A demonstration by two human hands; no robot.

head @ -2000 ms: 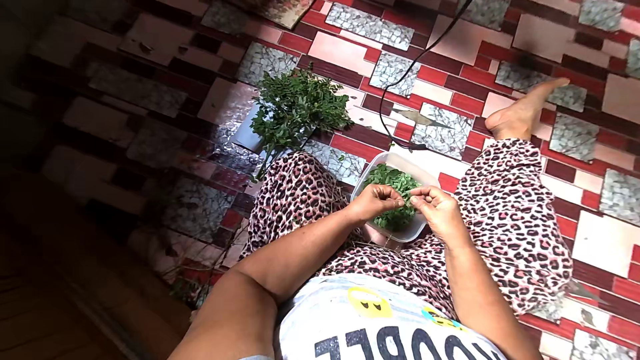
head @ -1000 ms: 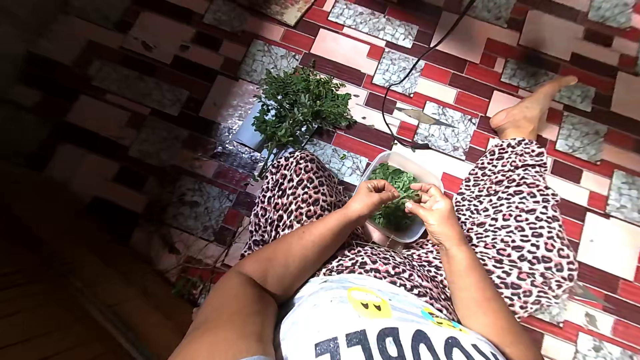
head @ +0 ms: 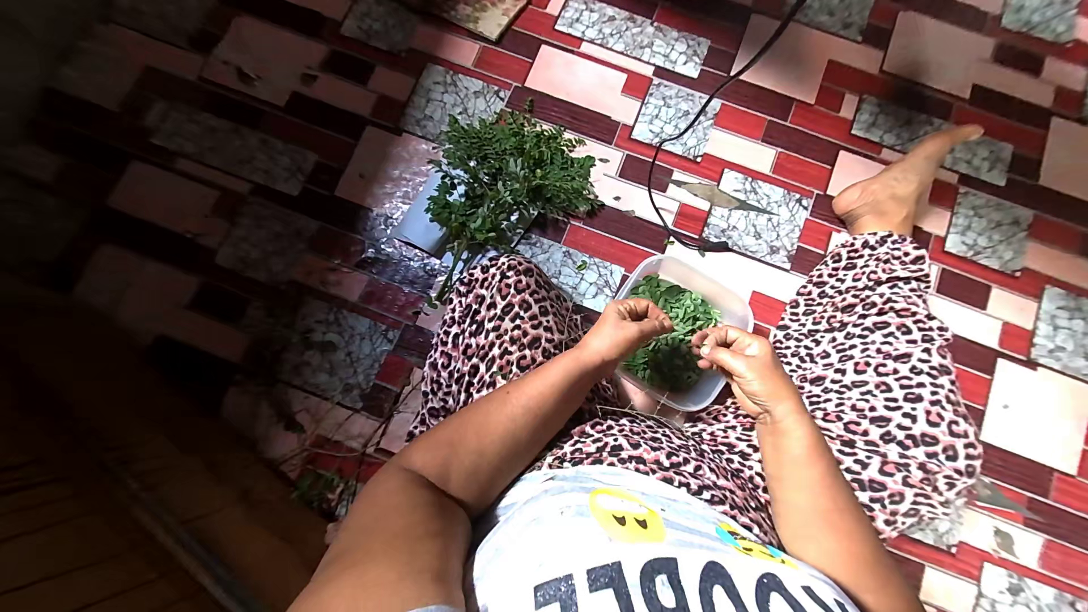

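Note:
A clear plastic container (head: 735,308) holding small green leaves (head: 680,310) sits between the leopard-print trouser legs. Over its left part is my left hand (head: 633,327), thumb and fingertips pinched together; whether a bit of stem is between them is too small to tell. My right hand (head: 739,361) is over the container's right side, its thumb and index finger also close together, with something thin perhaps at the tips. The two hands are a short gap apart. A bunch of leafy green sprigs (head: 510,174) lies beyond the left knee, partly over a grey-blue object (head: 421,223).
A black cable (head: 659,161) with a connector curves over the patterned tile floor beyond the container. A bare foot (head: 892,187) rests at the right. Thin stripped stems (head: 340,455) lie on the floor at the left. A board's corner (head: 489,13) shows at the top.
The hands were close together on a small green sprig above the container; now they are slightly farther apart, and that sprig is not plainly visible between them.

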